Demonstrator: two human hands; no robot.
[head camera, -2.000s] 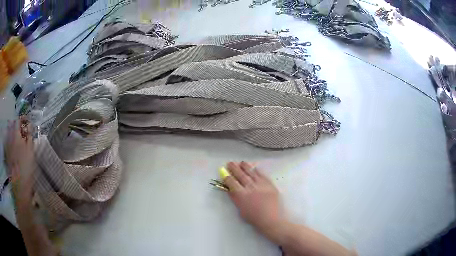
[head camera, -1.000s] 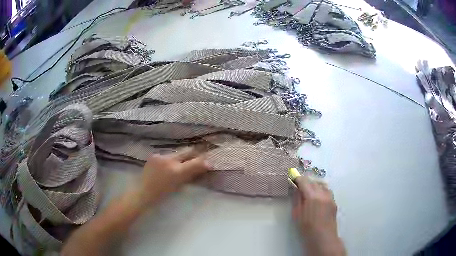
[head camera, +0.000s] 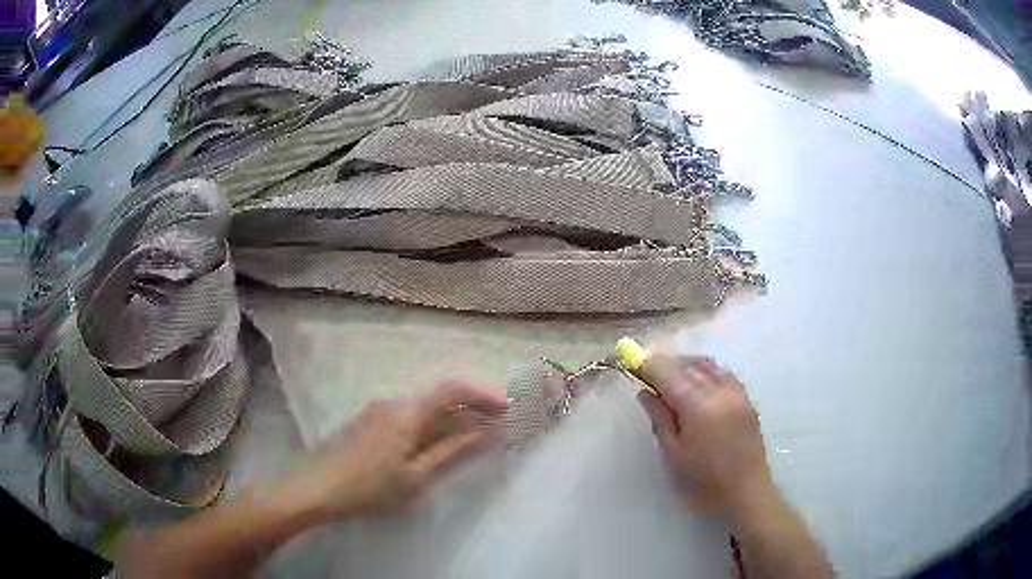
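Observation:
My left hand (head camera: 424, 441) is at the lower middle and holds a short sewn strap end (head camera: 527, 402) of grey-beige webbing. A metal end loop and snap hook (head camera: 577, 373) stick out to its right. My right hand (head camera: 711, 418) is just right of the hook and is closed around thread snips; their yellow part (head camera: 630, 353) shows at the fingertips. Hook and snips lie close together; whether they touch is unclear. The rest of the held strap is blurred or hidden by my left hand and arm.
A strap pile (head camera: 487, 281) lies beyond my hands, hooks at its right. A looped strap bundle (head camera: 158, 339) is at left. Other strap batches lie at the far side (head camera: 781, 34) and far right (head camera: 1007, 158). A dark cable (head camera: 125, 130) and yellow-orange material (head camera: 17, 134) are far left.
My left hand has come from the left edge to the middle, reached the pile, and now holds a strap end nearer me. My right hand has moved right, still with the snips.

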